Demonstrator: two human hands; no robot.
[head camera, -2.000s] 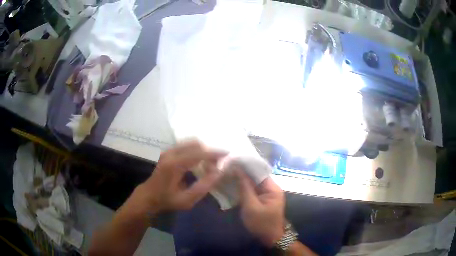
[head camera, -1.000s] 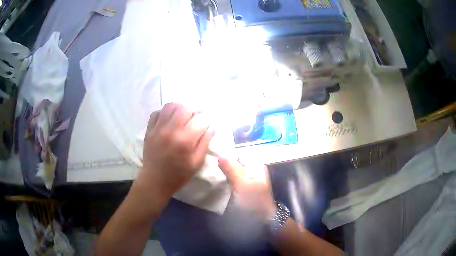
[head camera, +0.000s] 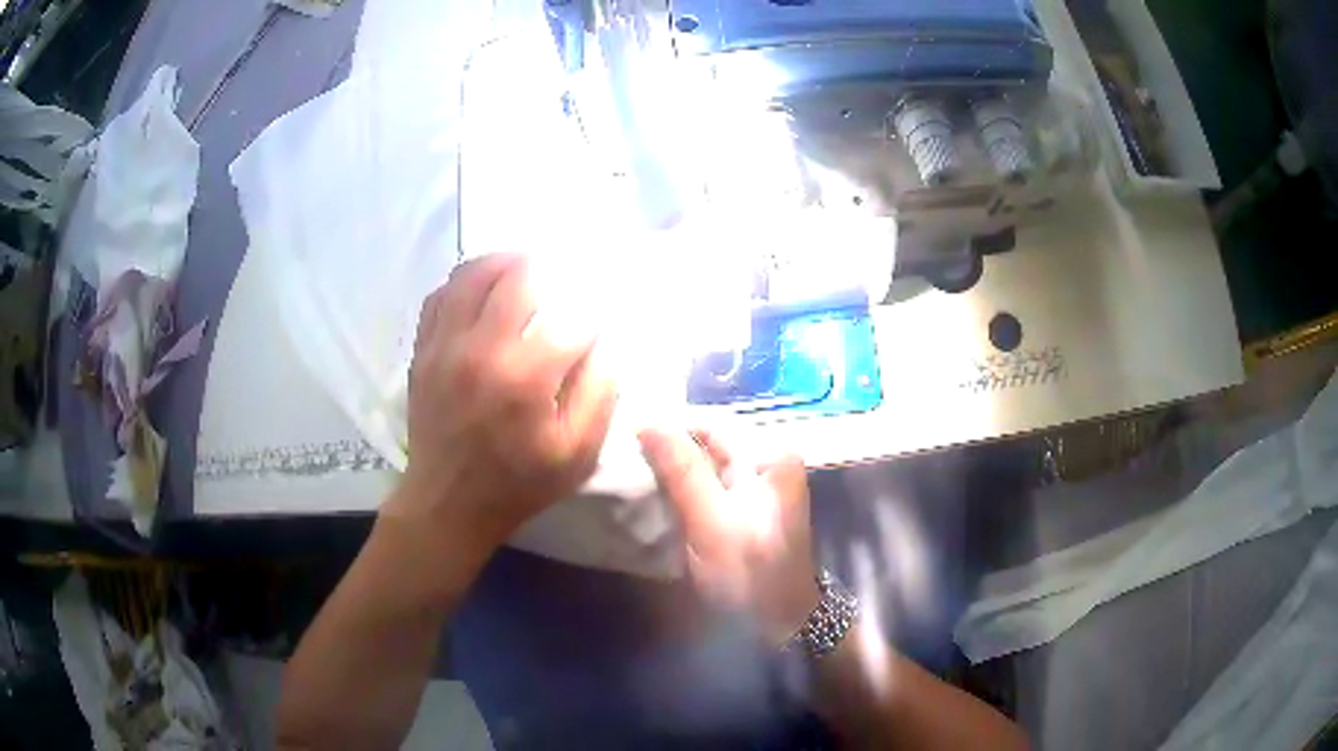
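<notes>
A white fabric piece (head camera: 352, 250) lies on the machine table, with its near end hanging over the front edge. My left hand (head camera: 506, 396) presses and grips it left of the needle area. My right hand (head camera: 734, 514), with a metal watch at the wrist, pinches its near edge between thumb and fingers. The sewing machine head (head camera: 880, 44) is above and right of my hands. The presser foot and needle are hidden in the lamp glare. A blue plate (head camera: 844, 360) is right of the needle area.
A crumpled white and pinkish bundle (head camera: 140, 323) lies on the greyish-purple surface at left. A printed scale (head camera: 294, 458) runs along the front edge. Long white pieces (head camera: 1145, 528) lie below table level at right. A narrow white tray (head camera: 1167, 147) is at the upper right. Cloth hangs below at left.
Since two seconds ago the view has shifted right and my hands have brought the fabric's near end to the needle area. Over the last second my hands and the fabric have moved slightly up.
</notes>
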